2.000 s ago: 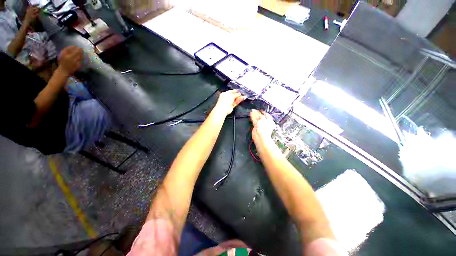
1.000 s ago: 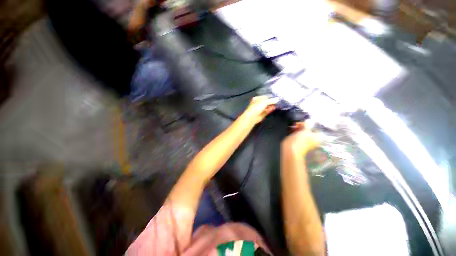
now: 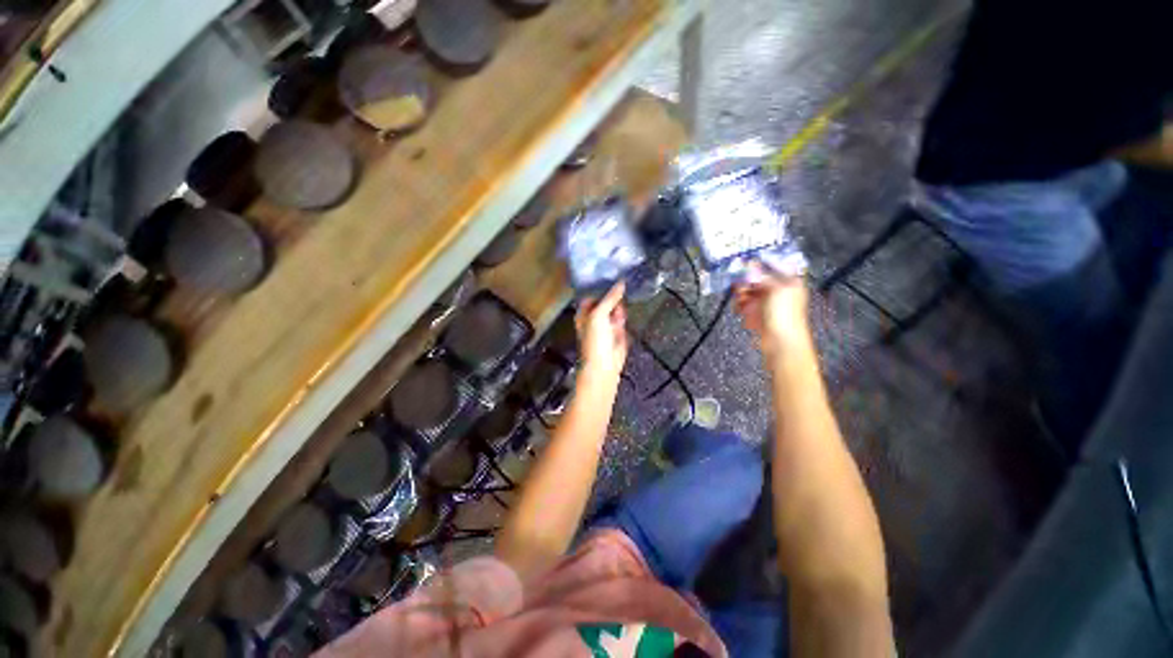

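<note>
My left hand holds a square LED work light by its near edge, beside the rack. My right hand holds a second work light by its near edge, with shiny clear film around it. Both pale faces are turned up towards me. Black lamp cables hang below the two lamps over the floor. The lamps are held apart, in the air. Fine detail of the fingers is blurred.
The wooden-topped rack runs diagonally at the left with round grey-brown discs on top. Lower shelves hold rows of discs on lamps. A seated person and a dark stool frame are at the right. The green bench is at the lower right.
The view has swung from the bench to the rack and floor. My hands, earlier at the lamps on the bench, now each hold a lamp up in the air.
</note>
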